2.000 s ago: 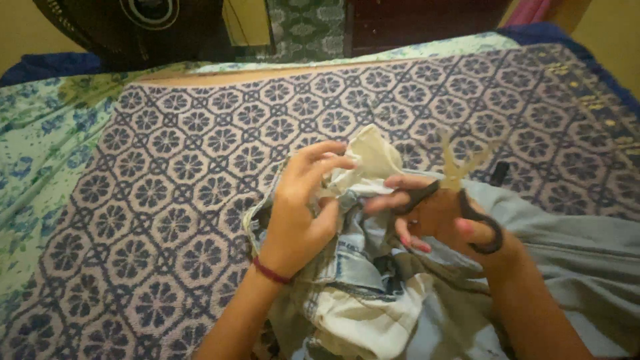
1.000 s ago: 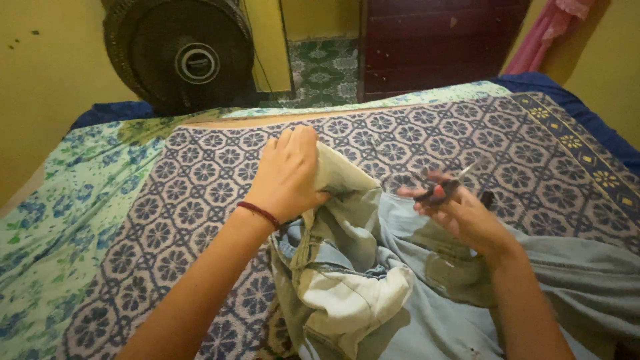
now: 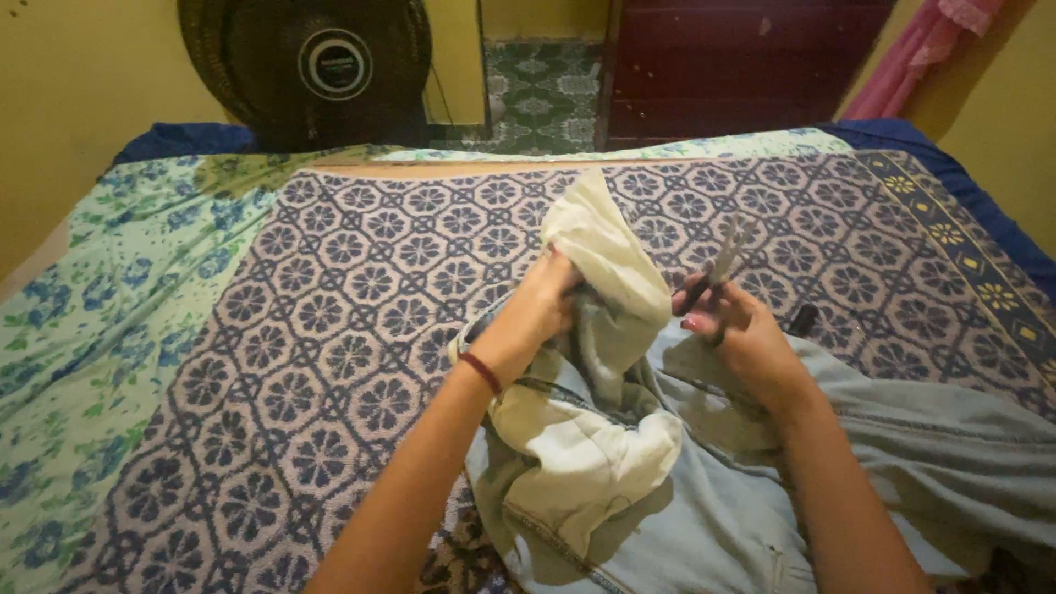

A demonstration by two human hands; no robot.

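Observation:
My left hand, with a dark red band at its wrist, grips the cream pocket lining of light blue denim jeans and holds it raised. Part of its fingers is hidden behind the cloth. To the right, my right hand holds a pair of scissors by dark handles, blades pointing up and away; they are blurred. A second pale pocket lining lies on the jeans below my left hand. The jeans are bunched in the middle, and a leg stretches off to the right.
A patterned blanket lies under the jeans, over a floral sheet. Just behind the jeans at the right is a small black object. A black fan stands beyond the far edge, left of a dark red door or panel.
The pocket lining in my left hand now stands up more visibly than one second ago. My right hand keeps the scissors throughout. The view has tilted up since two seconds ago.

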